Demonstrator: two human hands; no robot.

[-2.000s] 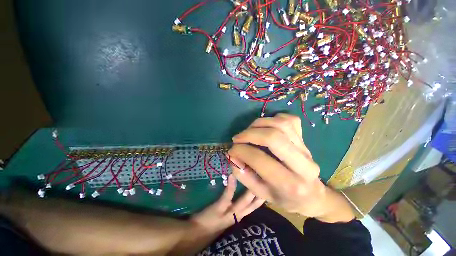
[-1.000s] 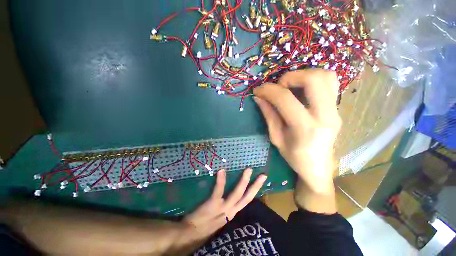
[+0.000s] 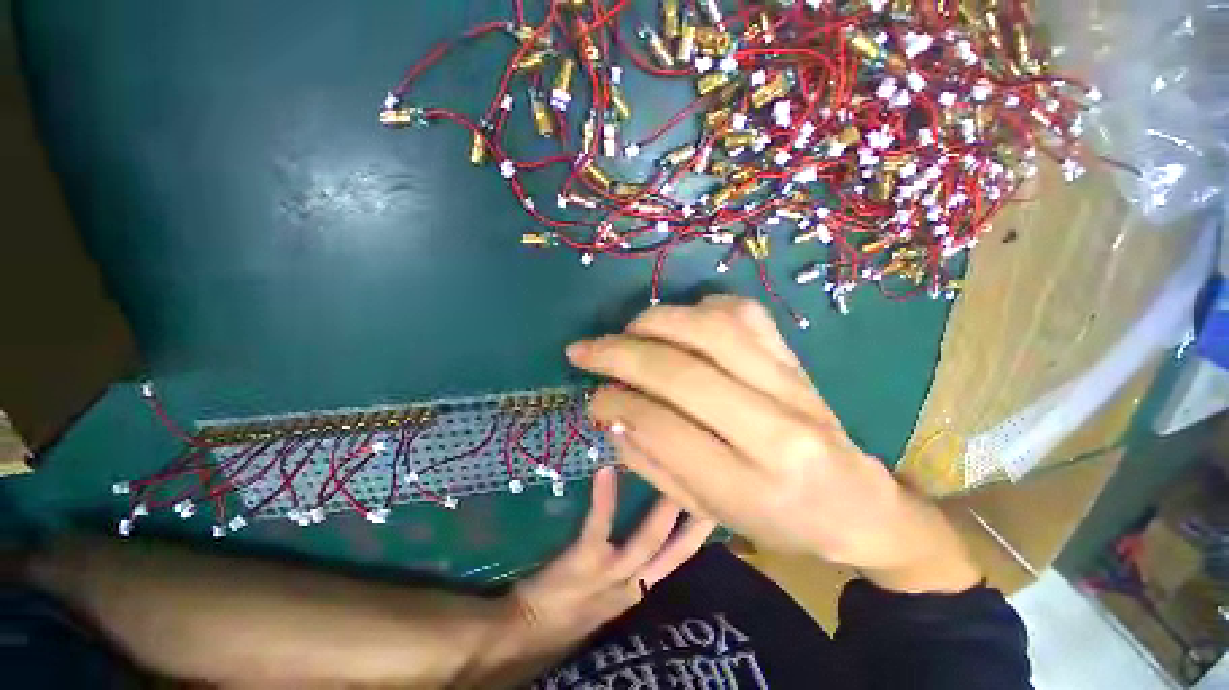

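The perforated strip [image 3: 445, 465] lies flat on the green mat. A row of brass modules [image 3: 317, 423] lines its far edge, with a gap before a short group at the right; their red wires and white connectors hang toward me. My right hand [image 3: 735, 418] is over the strip's right end, fingers closed on a wired module; a white connector [image 3: 616, 427] shows at the fingertips, and the module's body is hidden. My left hand [image 3: 607, 559] is open, fingers apart, at the strip's near edge, partly under my right hand.
A loose pile of wired modules [image 3: 863, 148] lies at the upper right. Beyond it are clear plastic film [image 3: 1146, 95] and flat cardboard [image 3: 1018, 297] with a whitish dotted strip [image 3: 1011, 438]. A brown box edge [image 3: 54, 270] is at the left.
My right hand has moved from the pile down to the right end of the strip and now covers it. My left hand stays at the near edge. The view has shifted slightly.
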